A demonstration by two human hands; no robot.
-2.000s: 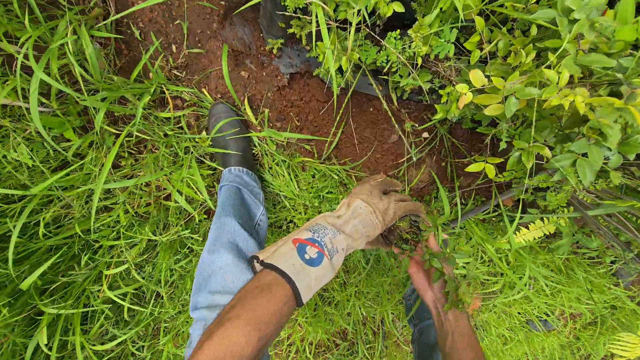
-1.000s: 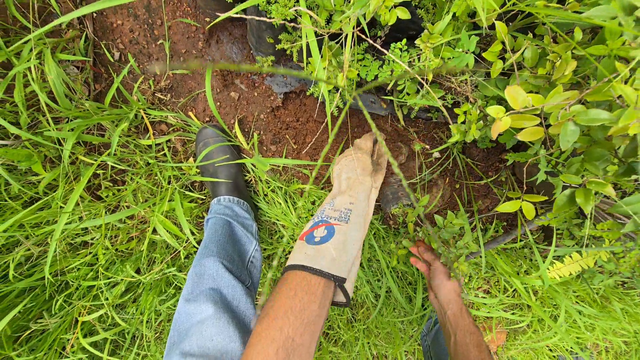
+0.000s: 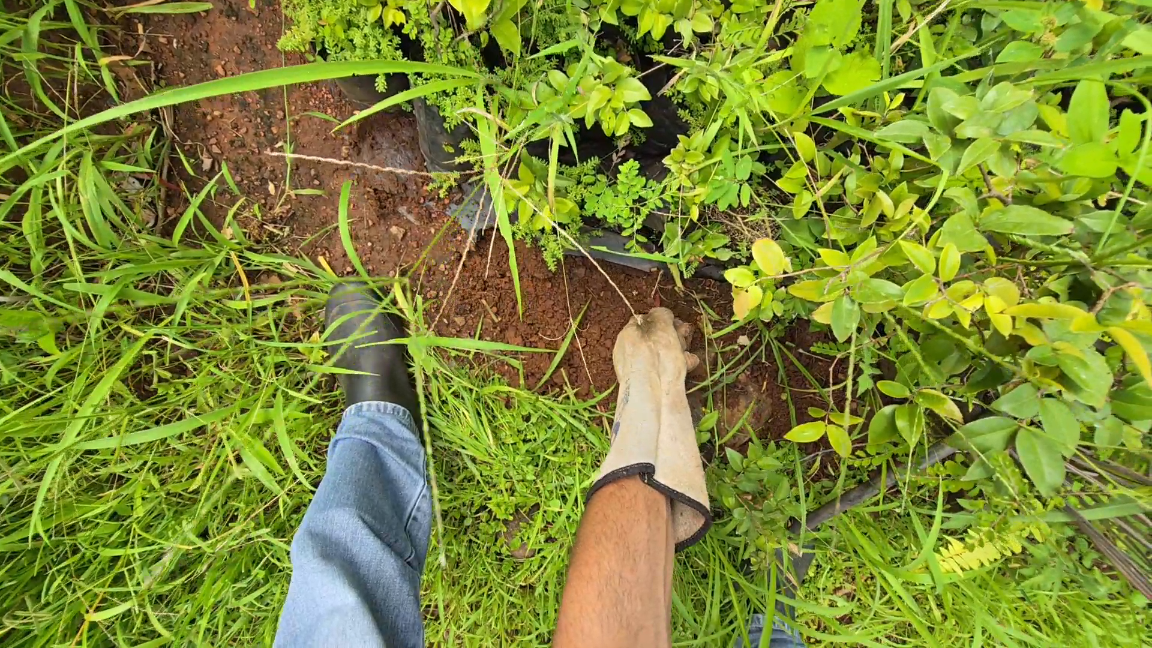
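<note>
My left hand [image 3: 655,346], in a soiled off-white work glove with a dark-edged cuff, is low over reddish-brown soil [image 3: 540,306]. Its fingers curl downward and are mostly hidden by the back of the glove, so what they hold is unclear. Thin dry stems [image 3: 589,256] reach toward its knuckles. Small green leaves and grass blades lie close on its right side. My right hand is out of view.
A dark rubber boot [image 3: 364,346] below a jeans leg [image 3: 360,531] stands at the soil's edge. Dark plastic plant bags [image 3: 441,135] hold leafy plants at the top. A dark pipe or stick [image 3: 877,486] lies at the right, and tall grass [image 3: 117,432] grows at the left.
The gloved left hand has moved away from the bare right hand and onto the soil. The right hand, seen earlier beside a leafy sprig, has left the view.
</note>
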